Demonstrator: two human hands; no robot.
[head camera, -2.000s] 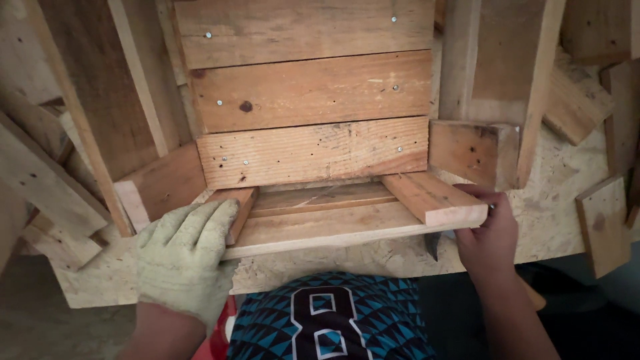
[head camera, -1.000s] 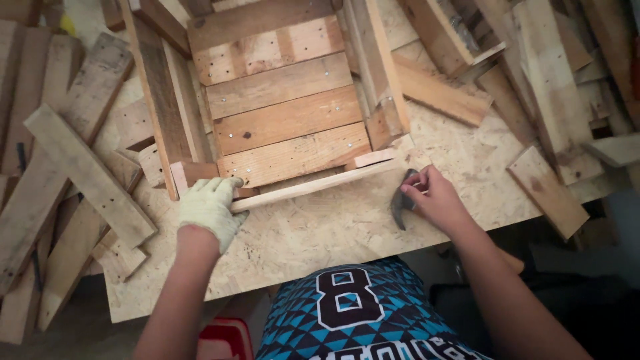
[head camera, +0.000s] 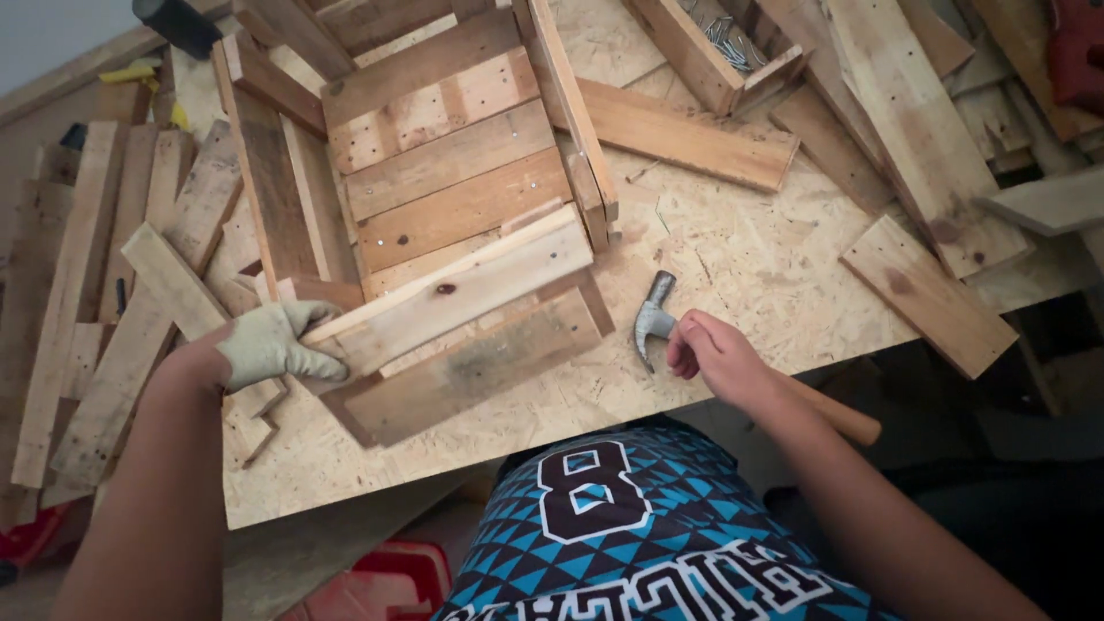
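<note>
My left hand (head camera: 285, 345), in a pale work glove, grips the left end of a slatted wooden panel (head camera: 483, 285) at the near end of a wooden crate frame (head camera: 276, 181). That panel is tilted, and its lower slat (head camera: 483, 371) faces me over the board. Nailed slats (head camera: 466, 185) span the middle of the crate. My bare right hand (head camera: 711, 354) is closed around the neck of a claw hammer (head camera: 655, 323), just below the head. The hammer's wooden handle extends under my forearm toward the table edge.
An OSB tabletop (head camera: 733, 259) lies under the work. Loose planks (head camera: 690, 134) are piled left and right. A wooden box (head camera: 690, 52) at the back holds nails (head camera: 729, 43). A black mallet head (head camera: 177, 26) is at the back left, and a red container (head camera: 388, 586) is below the table.
My right hand has left the panel's right end and now holds the hammer. The panel has tipped, showing its slatted face. The view has moved widely.
</note>
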